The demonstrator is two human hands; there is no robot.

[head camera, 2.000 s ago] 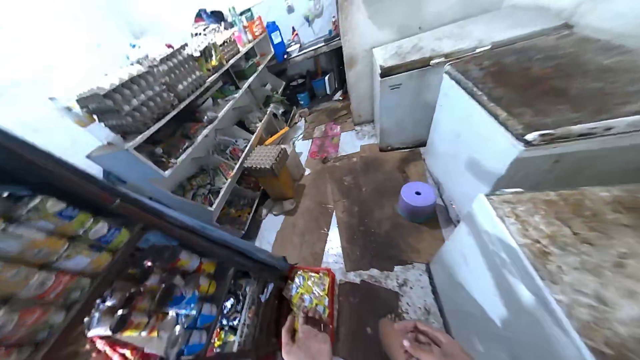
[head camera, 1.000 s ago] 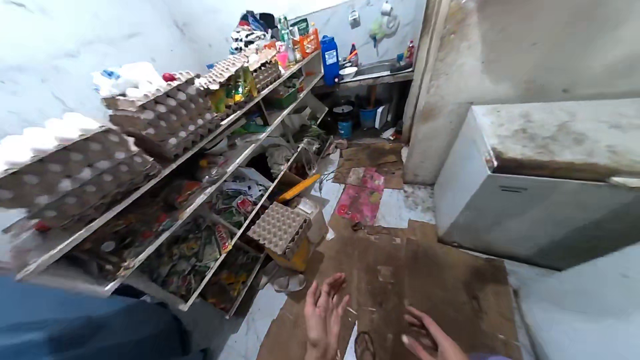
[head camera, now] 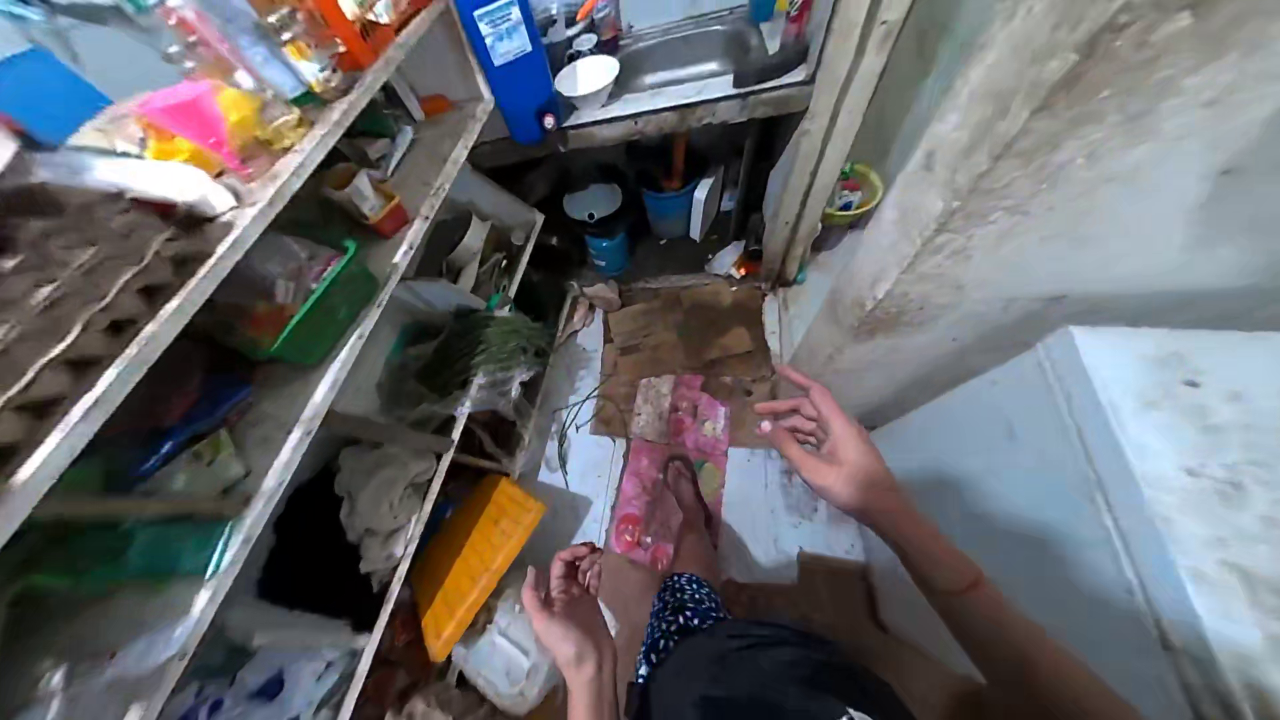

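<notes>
My left hand (head camera: 570, 610) hangs low in the middle of the view with its fingers loosely curled and nothing seen in it, near a yellow plastic crate (head camera: 478, 565) and a white plastic container (head camera: 510, 650). Raised at the right of centre, my right hand (head camera: 825, 440) has its fingers bent and spread; a small pale spot shows at a fingertip, too small to name. Below and between the hands, my foot in a sandal (head camera: 688, 490) stands on a pink patterned mat (head camera: 650, 490).
Cluttered shelves (head camera: 330, 370) run along the left, holding a green plastic basket (head camera: 325, 310). Ahead are a steel sink (head camera: 690, 55), a white bowl (head camera: 587, 80), a blue container (head camera: 505, 65) and buckets (head camera: 668, 208) underneath. Flattened cardboard (head camera: 685, 330) covers the floor. A white chest (head camera: 1180, 450) borders the right.
The view has moved forward toward the sink; the purple roll and the goods rack seen two seconds ago are out of view. My right hand is now raised, farther from my left.
</notes>
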